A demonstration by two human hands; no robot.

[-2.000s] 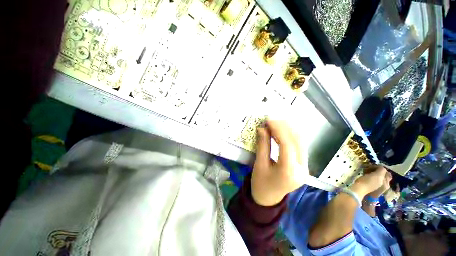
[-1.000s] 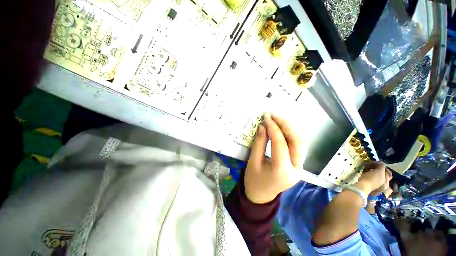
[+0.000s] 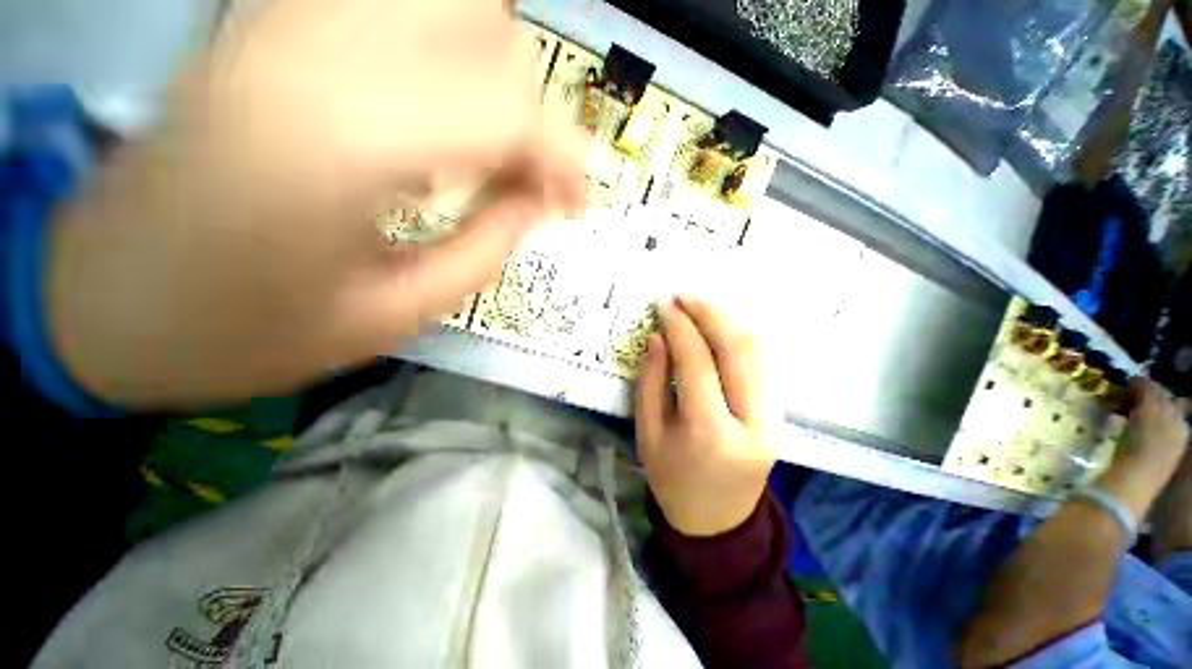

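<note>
A pale yellow printed circuit board [image 3: 543, 294] lies on the conveyor, partly hidden by my left hand. Copper coils [image 3: 714, 170] and black blocks [image 3: 741, 133] stand at its far edge. My left hand [image 3: 301, 183], blurred and large, with a blue band at the wrist, is over the left part of the board. Its fingertips are close together; whether they hold a part cannot be told. My right hand [image 3: 706, 418], in a maroon sleeve, has its fingertips bunched at the board's near right corner. Any small part between them is not visible.
The near metal rail [image 3: 850, 457] runs below the boards. Behind the far rail are a black tray [image 3: 852, 99] with a silvery heap and clear plastic bags [image 3: 987, 65]. At right, a neighbour's hand [image 3: 1148, 438] touches another board [image 3: 1026, 405] with coils.
My left hand has come into view from the left, over the board. My right hand stays at the board's right end. The view has shifted, showing more conveyor to the right.
</note>
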